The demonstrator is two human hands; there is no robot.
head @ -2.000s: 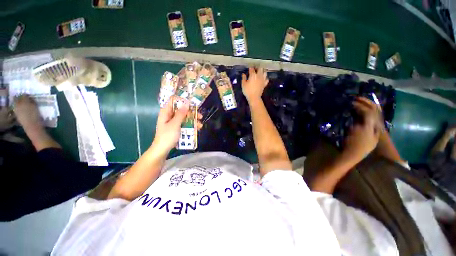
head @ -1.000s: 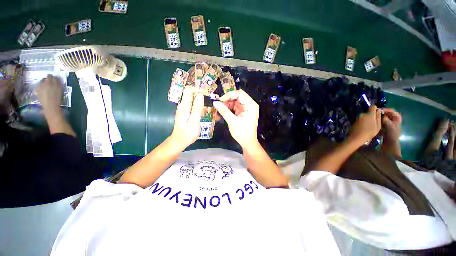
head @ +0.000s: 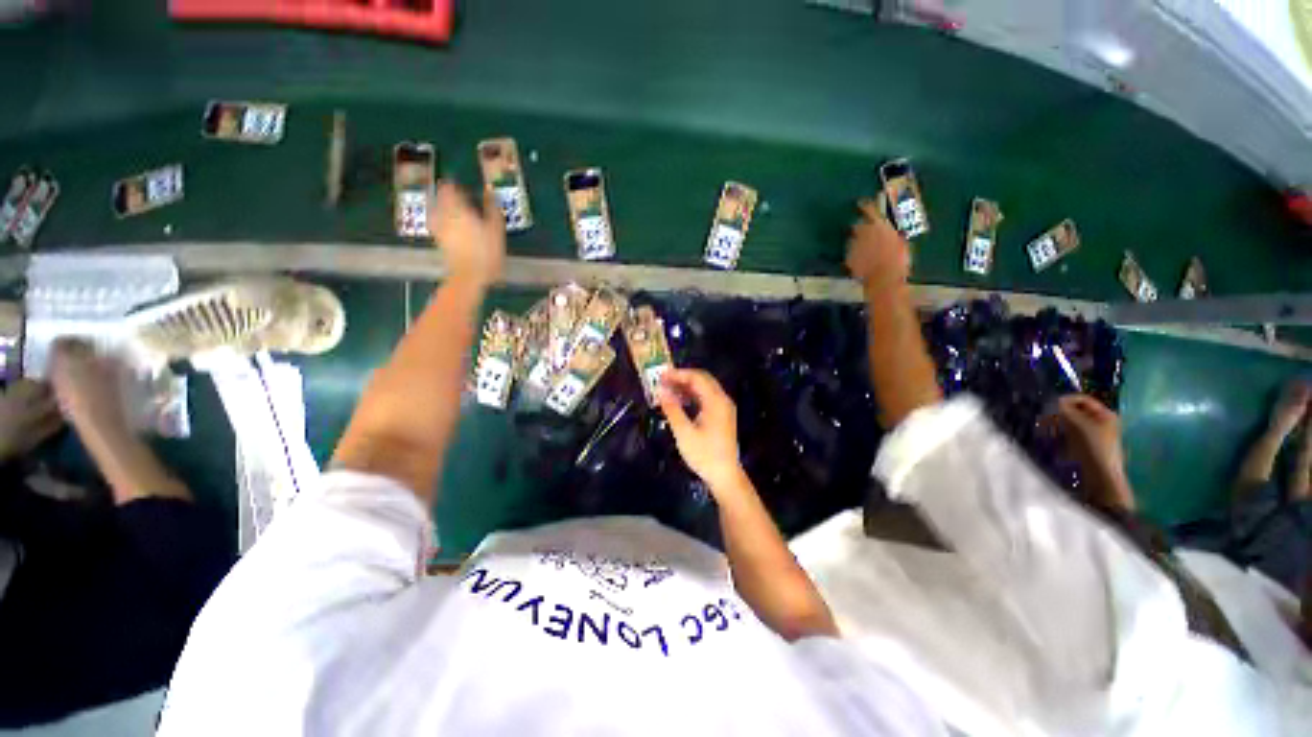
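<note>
My left hand (head: 469,238) reaches over the belt; its fingertips are between two phone boards, near the lower end of the right one (head: 504,180). Whether it grips that board cannot be told. My right hand (head: 702,421) has thumb and finger at the lower end of a phone board (head: 646,343) on the bench. Other boards (head: 563,338) overlap in a fanned cluster to its left. The heap of glossy black parts (head: 806,389) lies right of and behind my right hand.
A pale rail (head: 662,277) separates bench and belt. More boards lie spaced along the belt. A cream fan (head: 266,317) and white paper strips (head: 274,418) are at left. The right-hand neighbour's hand (head: 879,248) reaches over the belt. A red tray (head: 324,15) is at the far side.
My hands have separated from working together at a board. The left hand moved out over the belt; the right is at the bench board. The neighbour's arm now reaches to the belt. The view has shifted.
</note>
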